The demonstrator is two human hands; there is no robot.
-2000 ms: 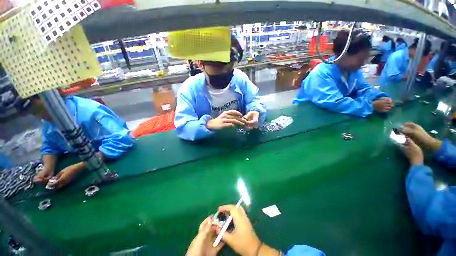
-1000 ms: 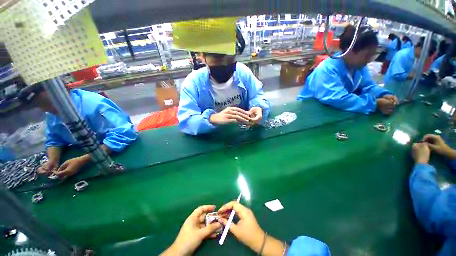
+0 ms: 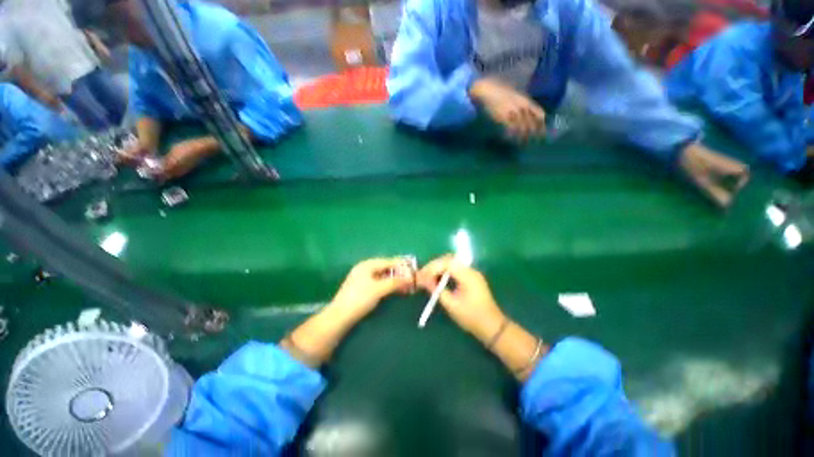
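Observation:
My left hand (image 3: 368,287) holds a small white-framed module (image 3: 405,270) at its fingertips, at the centre of the view. My right hand (image 3: 464,293) touches or nearly touches the module's right side and holds a slim white hand tool (image 3: 435,296), which slants down to the left below the fingers. The image is blurred, so the module's details and its exact contact with the right fingers cannot be told.
A white paper piece (image 3: 577,304) lies to the right on the green belt (image 3: 294,223). A white desk fan (image 3: 91,403) stands lower left, below a dark post. Modules (image 3: 175,196) lie at left near a grey parts pile (image 3: 67,168). Co-workers in blue smocks sit opposite.
The view has tilted down and shifted, showing both my sleeves and the fan. My hands still hold the module and tool. The co-worker opposite has parted their hands and reached one out over the belt.

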